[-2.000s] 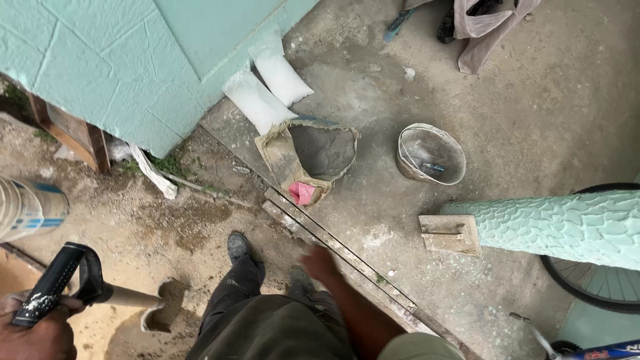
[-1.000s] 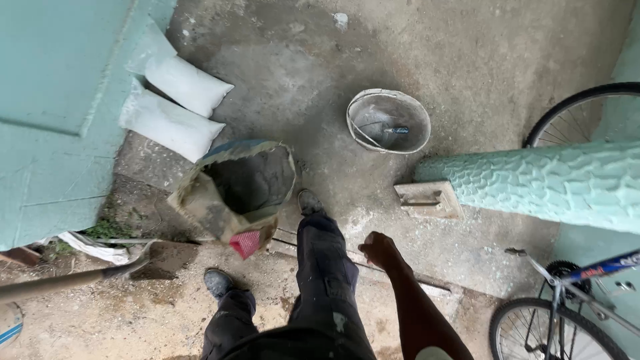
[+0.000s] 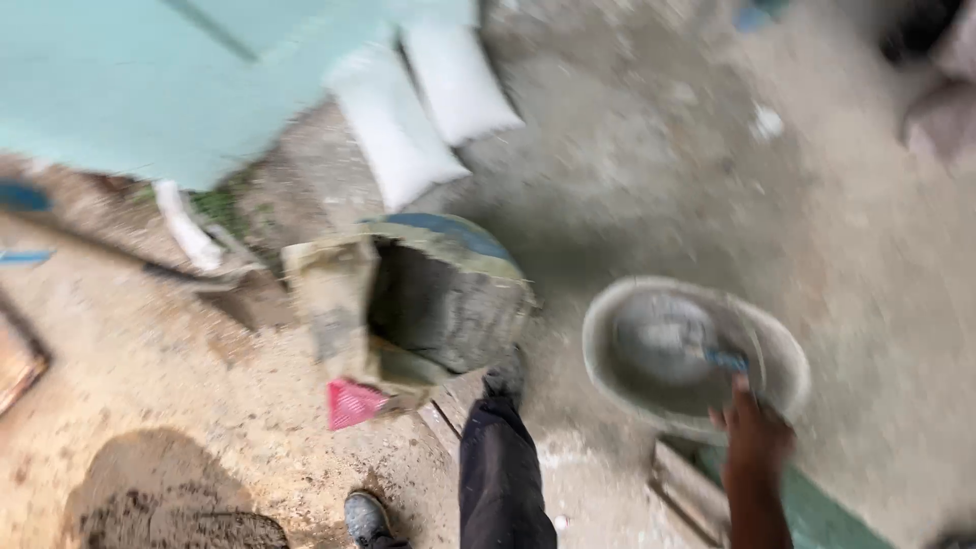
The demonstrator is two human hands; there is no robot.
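My right hand [image 3: 756, 427] is over the near right rim of a cement-stained bucket [image 3: 602, 335], its fingers at the blue handle [image 3: 726, 360] of a tool lying inside. Blur hides whether the fingers have closed on it. Left of the bucket stands an open woven sack [image 3: 332, 305] of grey cement powder, with a pink mesh piece [image 3: 354, 402] at its near corner. My left hand is out of view.
Two white filled bags [image 3: 457, 84] lie by the pale green wall [image 3: 152, 91]. A shovel [image 3: 114, 252] rests at the left, above wet mortar [image 3: 168, 488]. A wooden float [image 3: 686, 488] sits beside the green column [image 3: 823, 503].
My right hand has reached from beside my leg to the bucket. The shovel handle, in my left hand two seconds ago, was let go. The view has shifted and come closer.
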